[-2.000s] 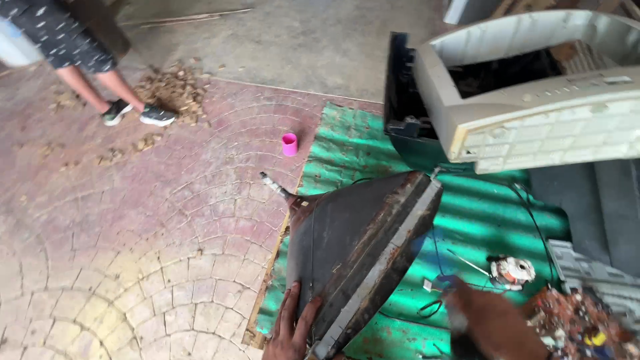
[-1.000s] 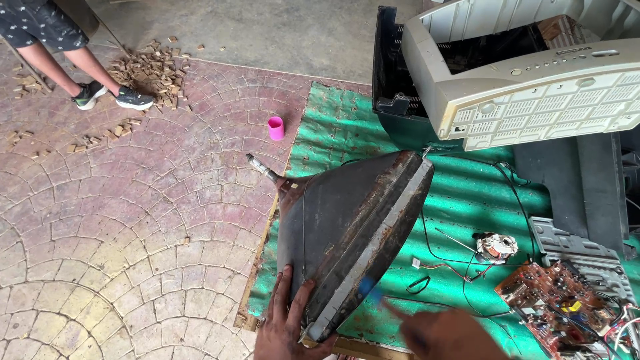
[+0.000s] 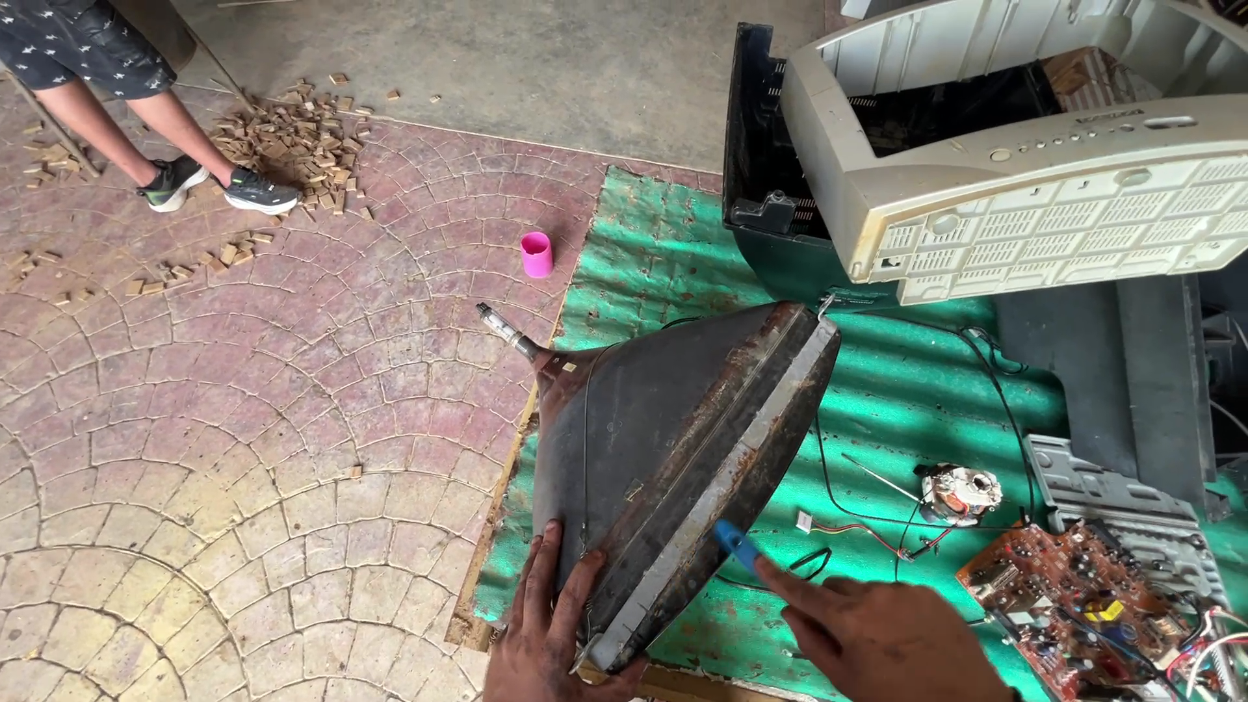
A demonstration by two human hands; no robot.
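A dark cathode ray tube [image 3: 653, 429] with a rusty metal rim band stands tilted on a green corrugated sheet, its thin glass neck pointing up and left. My left hand [image 3: 561, 624] grips the tube's lower corner, fingers spread over the dark funnel. My right hand [image 3: 877, 624] is at the band's lower right side, holding a small blue object [image 3: 735, 544] by the index finger; what it is cannot be told. Its tip is at the edge of the grey band [image 3: 721, 487]. A deflection yoke or small motor with copper windings [image 3: 960, 493] lies to the right.
A brown circuit board [image 3: 1082, 595] with wires lies at lower right. An off-white television front frame [image 3: 1033, 175] rests on a black housing at upper right. A pink cup [image 3: 536, 254] stands beyond the sheet [image 3: 663, 224]. A person [image 3: 146, 107] stands near scattered wood pieces [image 3: 302, 141].
My right hand and the blue object have moved up and left against the tube's band since the earliest frame. My left hand stays on the tube's lower corner.
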